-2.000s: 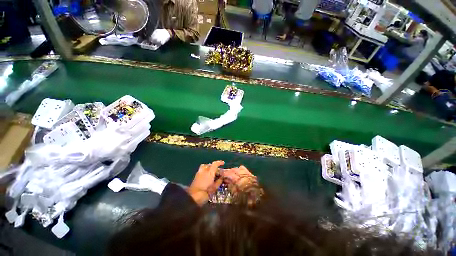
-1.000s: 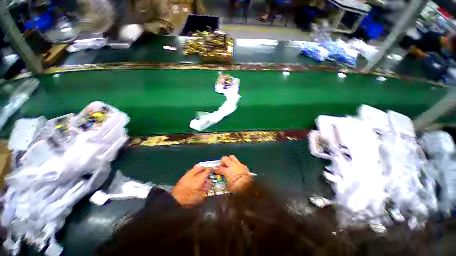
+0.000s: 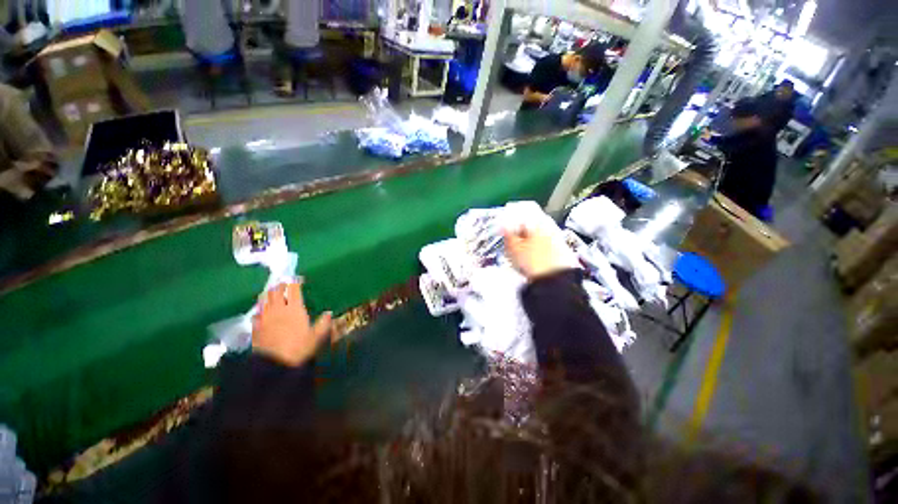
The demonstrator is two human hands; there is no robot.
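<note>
An open socket housing with colourful insides lies on the green belt, its bagged cable trailing toward me. My left hand is over the cable's middle, fingers extended and thumb apart, holding nothing that I can see. My right hand is on top of the right pile of units, its fingers curled on the edge of a white socket housing. The fingertips are blurred. Several open housings face the belt at the pile's left side.
The conveyor belt crosses in front of me. Metal posts stand behind the pile. Across the belt are a gold heap, a dark open box and blue-and-clear bags. A blue stool and a cardboard box are at right. People stand farther back.
The view has turned right. My hands have left the worktop in front of me and separated: the right to the right pile, the left over the belt unit's cable. The left pile is mostly out of view.
</note>
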